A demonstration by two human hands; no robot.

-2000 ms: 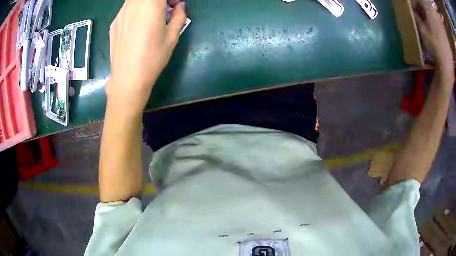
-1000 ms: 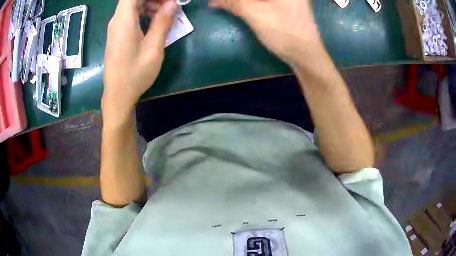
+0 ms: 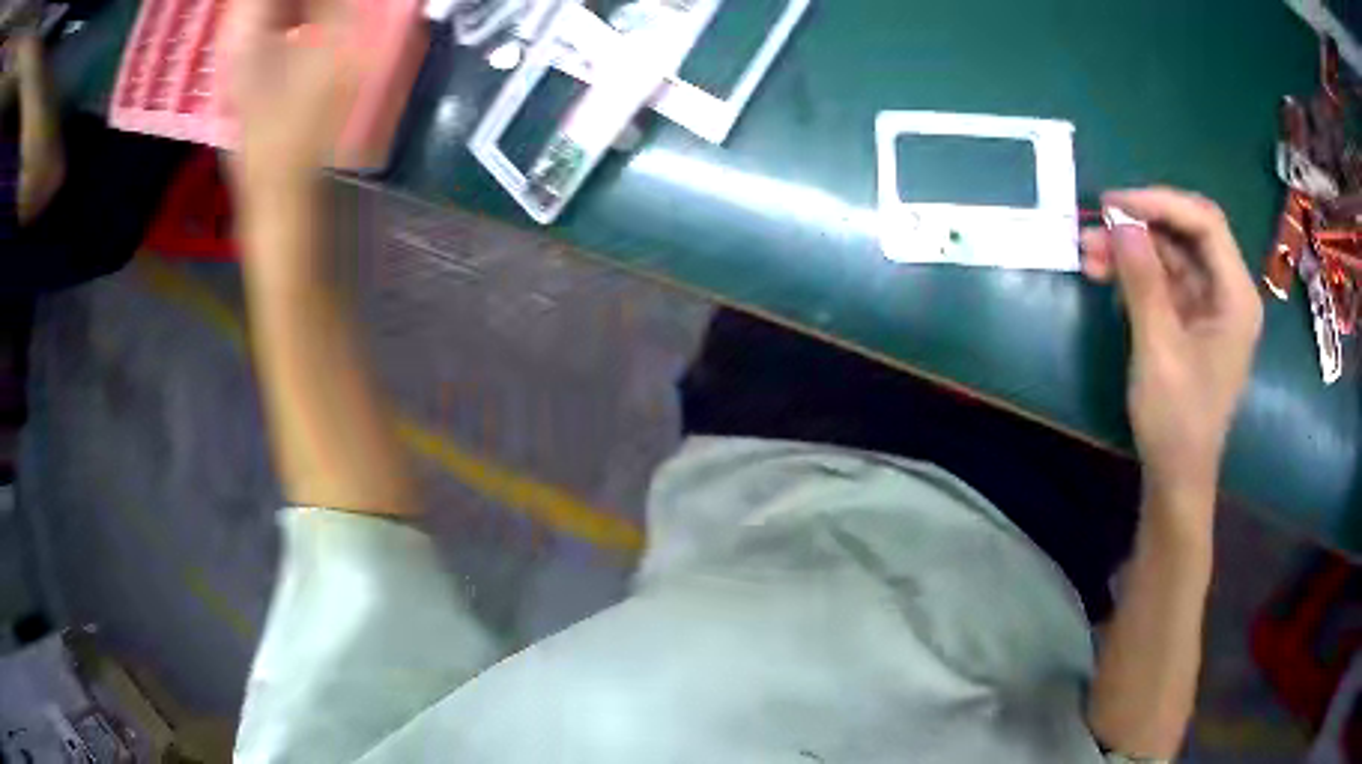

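A white housing frame (image 3: 1056,187) with a large window lies flat on the green bench. My right hand (image 3: 1188,284) is at its right end, thumb and fingers pinched on a small white part (image 3: 1123,220). Thin reddish lead wires (image 3: 1092,214) run between this part and the frame. My left hand (image 3: 306,82) is blurred, over the pink-red parts tray (image 3: 392,90) at the upper left; its fingers are unclear and I cannot tell if it holds anything.
Stacked white frames (image 3: 665,97) with green boards overlap beside the tray. A pile of coppery metallic covers (image 3: 1314,217) lies at the right. The bench's front edge (image 3: 911,373) slopes down rightward. Another person's arm (image 3: 38,127) shows at the far left.
The view has swung left. My left hand has left the work spot and reached the tray. The frame now lies fully visible on the bench, with my right hand at its right end.
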